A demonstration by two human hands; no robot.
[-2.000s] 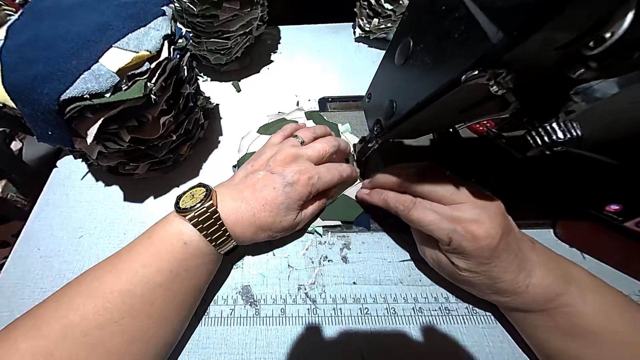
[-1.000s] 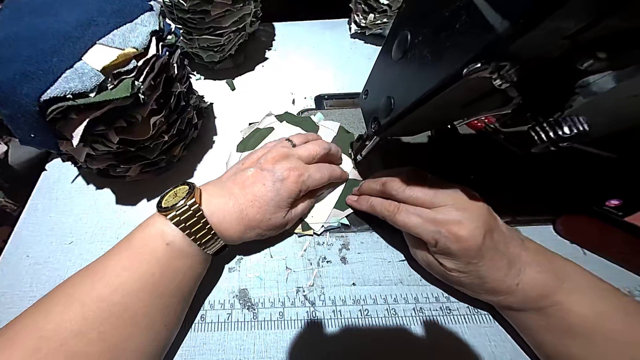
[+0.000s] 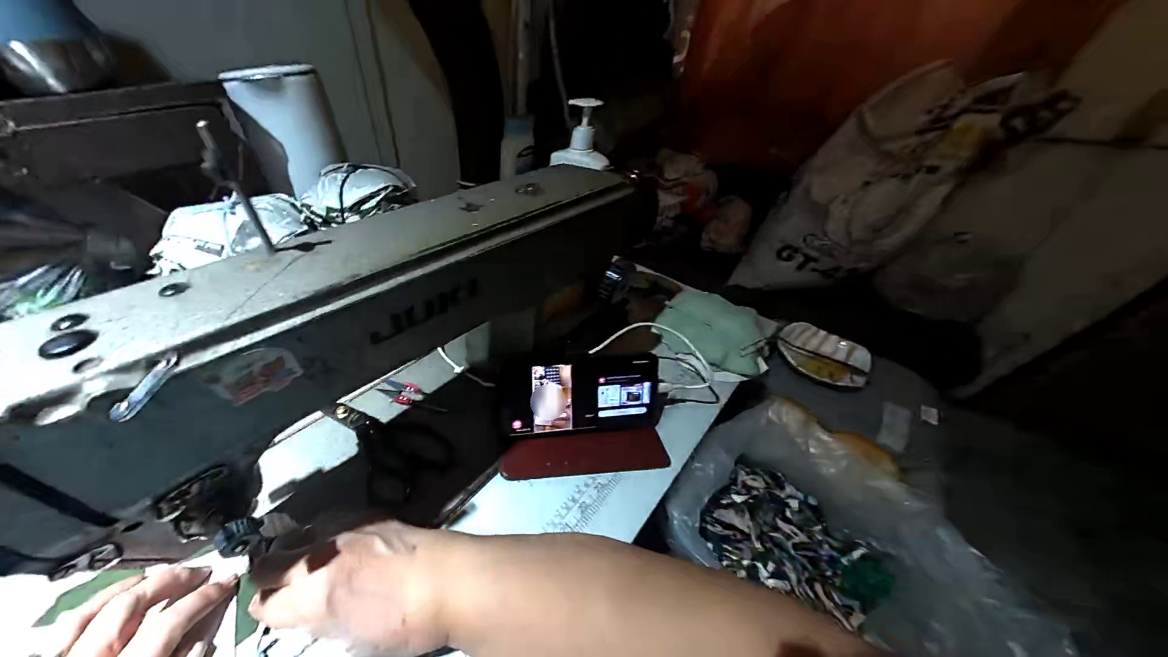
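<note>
Below the needle area of a Juki sewing machine point(image 3: 383, 301), my left hand point(image 3: 146, 611) lies with its fingers spread on green and white fabric pieces point(image 3: 96, 589); the rest of that hand is cut off by the lower left edge. My right hand point(image 3: 356, 584) is beside it, its fingertips on the same fabric, close to the machine's presser area. Whether its fingers pinch the fabric cannot be told, as they are partly in shadow.
Black-handled scissors point(image 3: 406, 456) and small red-handled snips point(image 3: 406, 392) lie behind the right hand. A phone point(image 3: 584, 397) stands in a red case on the table. Right of the table, a plastic bag point(image 3: 785, 538) holds fabric scraps. A pump bottle point(image 3: 580, 146) stands behind the machine.
The view has swung far up and to the right. Both hands are still at the fabric by the machine; the stacked fabric bundles and my watch are out of view.
</note>
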